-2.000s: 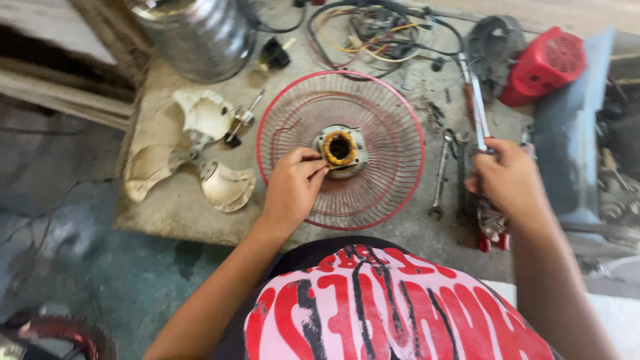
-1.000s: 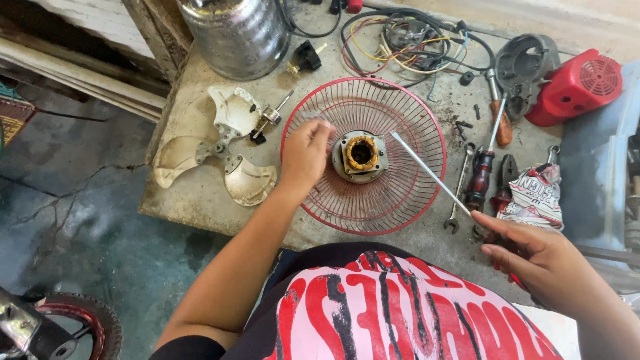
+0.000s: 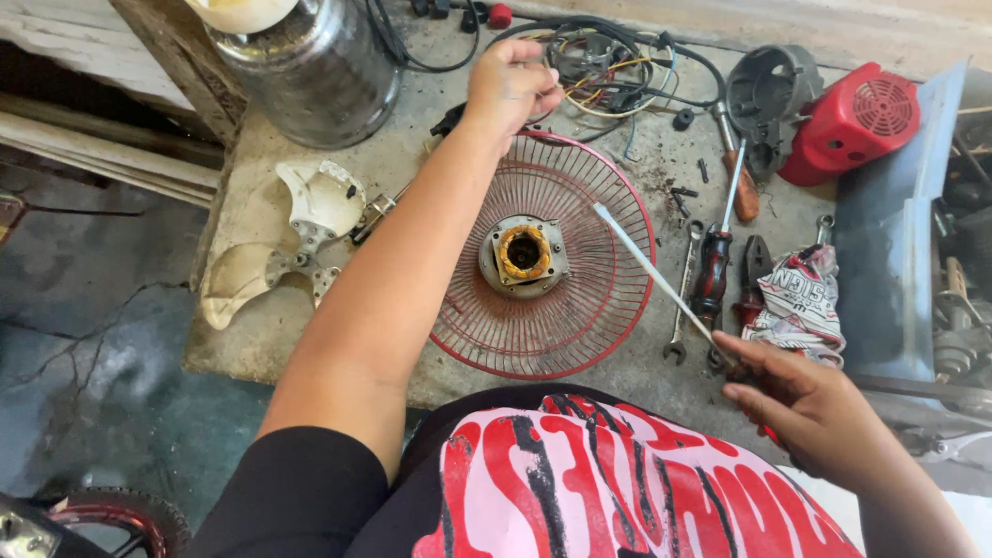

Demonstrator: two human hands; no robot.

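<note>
My right hand (image 3: 798, 403) holds a long-shafted screwdriver (image 3: 655, 271), its tip over the right part of a red wire fan grille (image 3: 612, 325). On the grille's middle sits a round metal motor plate (image 3: 496, 263) with a yellow-wound stator (image 3: 525, 253). My left hand (image 3: 515, 89) is at the grille's far edge, beside a tangle of wires (image 3: 620, 85); its fingers are bent, and whether they hold anything cannot be told. My left forearm hides part of the grille and of a small shaft part (image 3: 377, 211). A pale fan blade (image 3: 318, 194) lies left.
A metal canister (image 3: 310, 85) stands at the back left. On the right lie a wrench (image 3: 686, 287), a second screwdriver (image 3: 713, 267), pliers (image 3: 752, 287), a crumpled cloth (image 3: 802, 306), a grey housing (image 3: 771, 89), a red motor cover (image 3: 860, 120) and a blue bin (image 3: 883, 256).
My left hand has moved from beside the stator to the wires at the back. My right hand first was at the tools on the right; since then it holds the long screwdriver over the grille.
</note>
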